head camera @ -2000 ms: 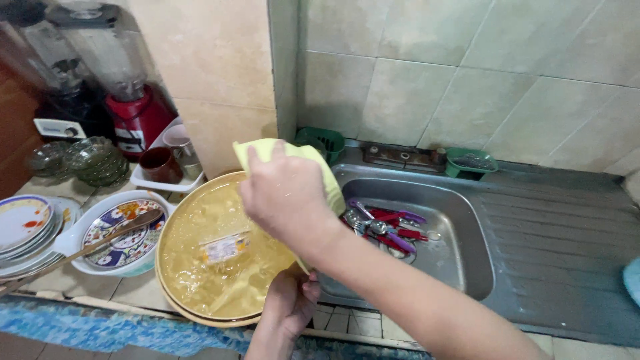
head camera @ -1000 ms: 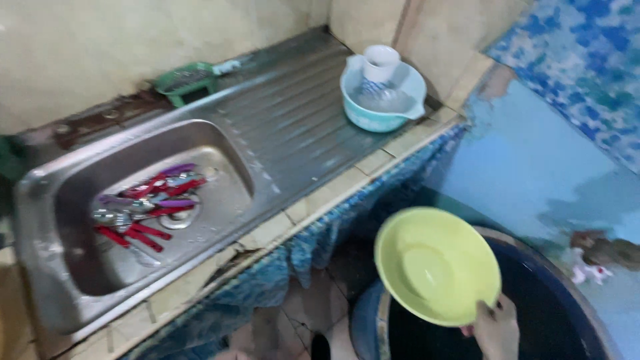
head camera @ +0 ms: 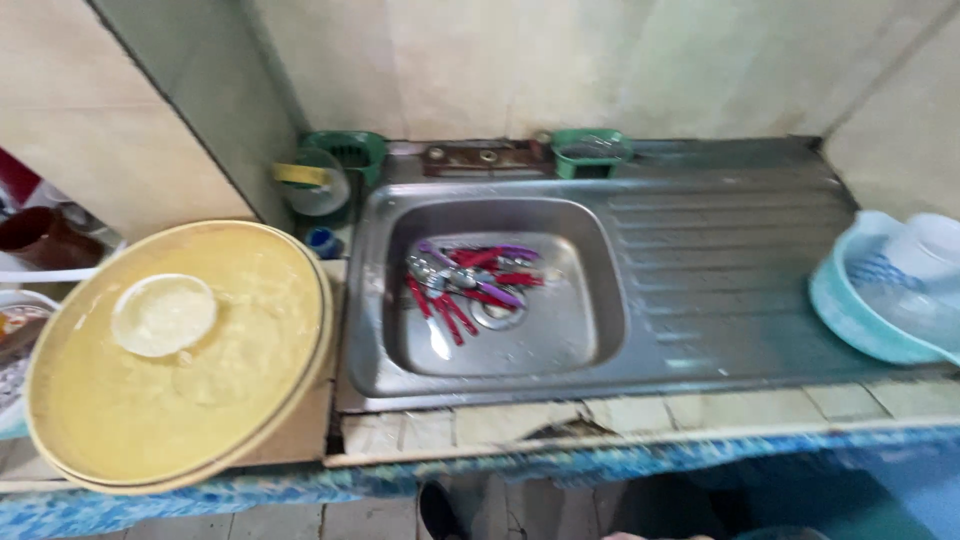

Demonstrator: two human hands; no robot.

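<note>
A sliver of skin, apparently my right hand (head camera: 658,536), shows at the bottom edge; its fingers and anything in them are cut off. My left hand is out of view. A large yellow basin (head camera: 247,390) of water stands left of the steel sink (head camera: 555,352), with a small white round bowl (head camera: 165,315) in it. Forks, spoons and other cutlery (head camera: 465,277) with red and purple handles lie piled in the sink, around and partly over the drain. On the ribbed drainboard (head camera: 720,285), at the right, sits a light blue basin (head camera: 847,315) holding a white cup (head camera: 930,244).
Behind the sink stand two green plastic holders (head camera: 592,154) (head camera: 345,150). A clear round container (head camera: 315,184) and a blue cap (head camera: 322,241) are in the left corner. A brown mug (head camera: 45,236) stands far left. The tiled counter edge (head camera: 525,431) has a broken patch.
The view has swung back left to the sink. The yellow-green bowl, held in my right hand a second ago, is out of view. The small white bowl now shows in the yellow basin.
</note>
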